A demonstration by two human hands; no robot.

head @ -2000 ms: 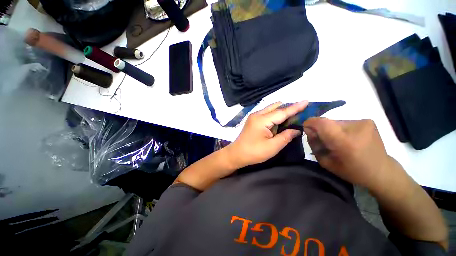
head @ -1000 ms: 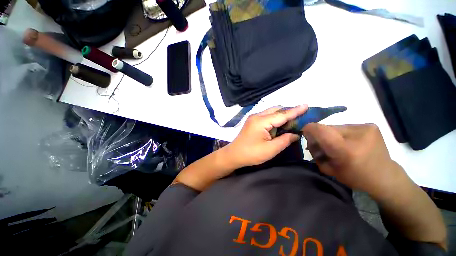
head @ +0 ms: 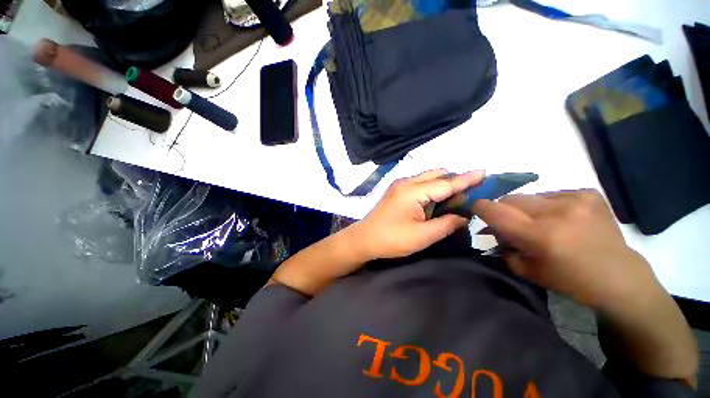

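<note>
A dark cloth piece with a blue and olive checked band (head: 489,189) lies folded at the table's front edge, its pointed end to the right. My left hand (head: 412,214) pinches it between thumb and fingers from the left. My right hand (head: 545,233) is at the band's lower edge, thumb and forefinger pressed together. A small, thin pale thing shows under the right fingers; whether it is a tool cannot be told. The lower part of the cloth hangs in front of the dark top and is mostly hidden.
A thick pile of dark pieces (head: 424,82) lies behind my hands, a blue strip (head: 317,128) looping around its left. A fanned pile (head: 658,151) is at right. A phone (head: 279,102) and several thread spools (head: 206,109) lie left. Clear plastic (head: 187,225) hangs below the table edge.
My right hand has shifted slightly right, its wrist turned and fingers more spread over the cloth. The band's pointed end has tipped a little. My left hand has barely moved.
</note>
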